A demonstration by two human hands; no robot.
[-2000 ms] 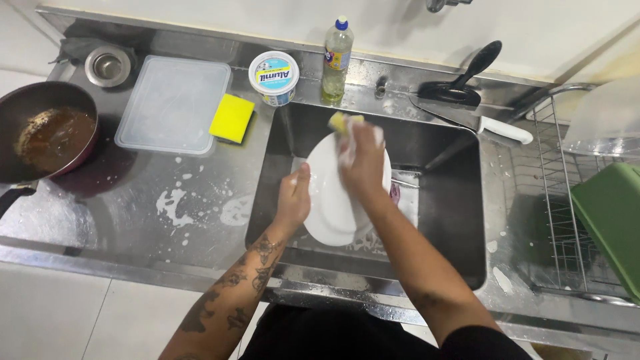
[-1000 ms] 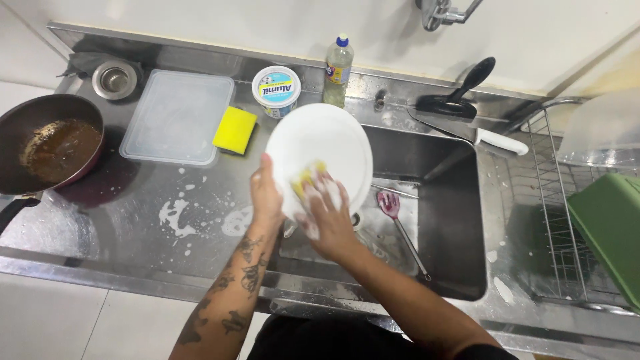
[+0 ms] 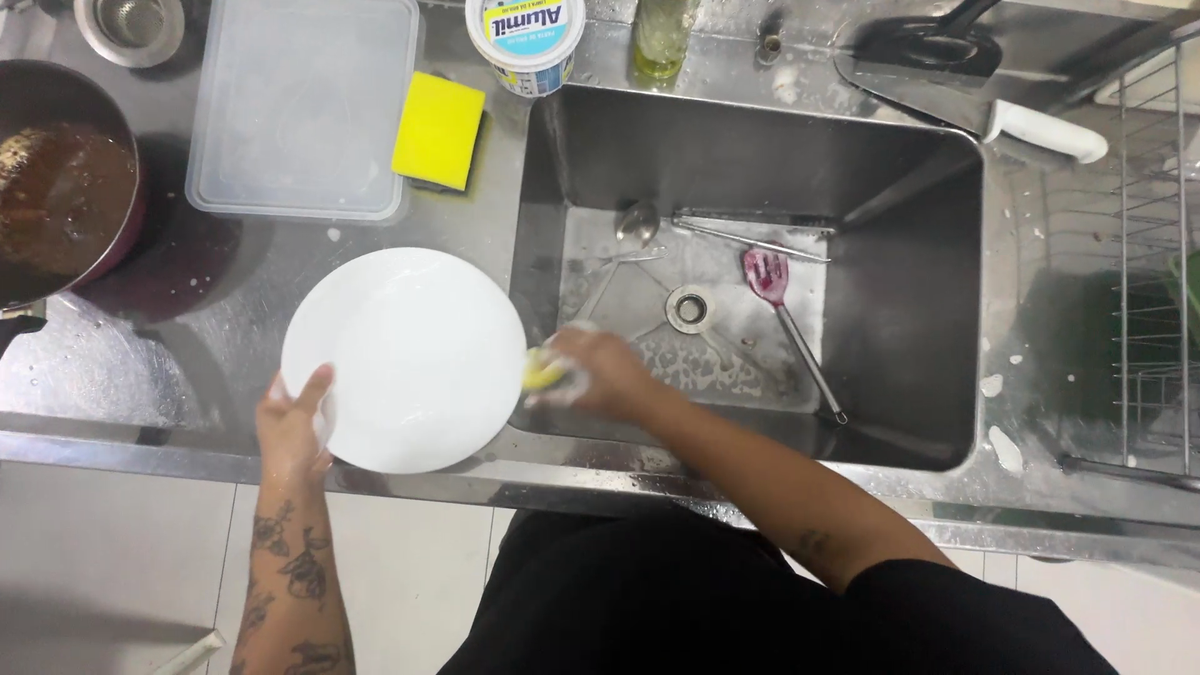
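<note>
My left hand (image 3: 298,422) grips a white plate (image 3: 405,361) by its left edge, thumb on top, over the counter just left of the sink. At the plate's right edge, my right hand (image 3: 595,373) holds a soapy yellow sponge (image 3: 542,370), mostly hidden by the fingers. Behind them the steel sink basin (image 3: 900,281) holds a red slotted spatula (image 3: 769,277) with a metal handle, a spoon (image 3: 637,225), metal tongs (image 3: 750,234) and other cutlery, around the drain (image 3: 690,309).
On the left are a pan with brown liquid (image 3: 70,206), a sink strainer (image 3: 131,23), a plastic lid (image 3: 305,108) and a yellow sponge (image 3: 439,131). Along the back stand an Alumil tub (image 3: 527,42) and a bottle (image 3: 664,37). A white-handled knife (image 3: 1045,131) and wire rack (image 3: 1153,281) are at right.
The plate, held over the sink at first, is now left of it above the counter. My right hand and its sponge have moved from the plate's face to its right edge. The view is closer.
</note>
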